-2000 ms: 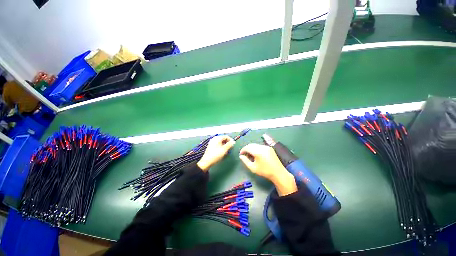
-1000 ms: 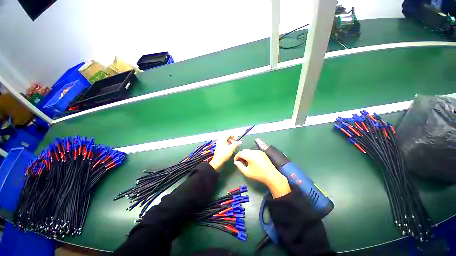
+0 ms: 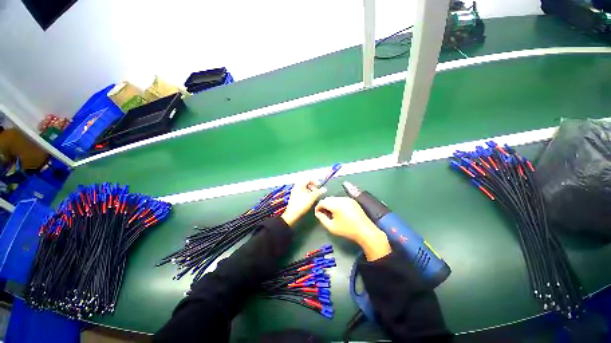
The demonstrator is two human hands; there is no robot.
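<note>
My left hand (image 3: 303,202) pinches a cable lead whose blue terminal end (image 3: 331,174) points up and right in front of the heat gun nozzle. My right hand (image 3: 340,216) is just right of it, fingers curled; whether it grips the lead's lower part cannot be seen. The blue heat gun (image 3: 410,244) lies on the green bench beside and partly under my right arm, silver nozzle pointing up and left. One small cable bunch (image 3: 224,231) lies left of my left hand. Another small bunch (image 3: 309,280) lies between my forearms, partly hidden by the left sleeve.
A large cable pile (image 3: 87,248) fans out at far left. A right-hand cable bundle (image 3: 519,218) lies beside the dark plastic bag (image 3: 577,181). A white upright (image 3: 417,94) stands at the shelf edge. A black tray (image 3: 144,120) and blue bins (image 3: 87,130) are at upper left.
The camera view has shifted a little. The blue end in my left hand now stands more steeply upward than two seconds ago. Both hands stay near the nozzle.
</note>
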